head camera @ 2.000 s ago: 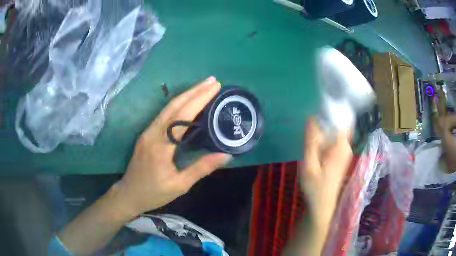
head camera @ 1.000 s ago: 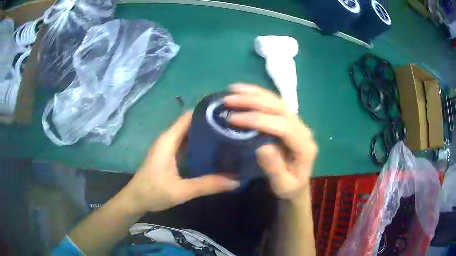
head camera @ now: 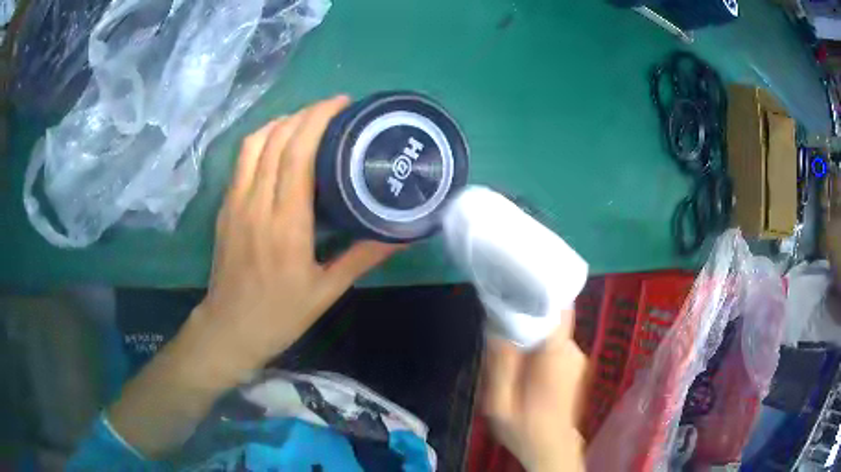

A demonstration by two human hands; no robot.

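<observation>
A dark cylindrical portable speaker (head camera: 402, 168) shows its round end, with a logo inside a white ring, facing the camera. My left hand (head camera: 272, 207) is wrapped around its left side, thumb below. My right hand (head camera: 537, 392) grips the white-wrapped mallet (head camera: 516, 263), whose head touches or nearly touches the speaker's lower right rim. The mallet hides most of its own handle, and the right hand is slightly blurred.
Crumpled clear plastic bags (head camera: 138, 120) lie at left on the green bench (head camera: 562, 120). A pile of black rings (head camera: 690, 129) and an open cardboard box (head camera: 761, 166) are at right. A red crate (head camera: 636, 318) with a clear liner stands below the bench edge.
My right hand has left the speaker and taken hold of the mallet, bringing it to the rim. The speaker's end now faces the camera, with my left hand still around it.
</observation>
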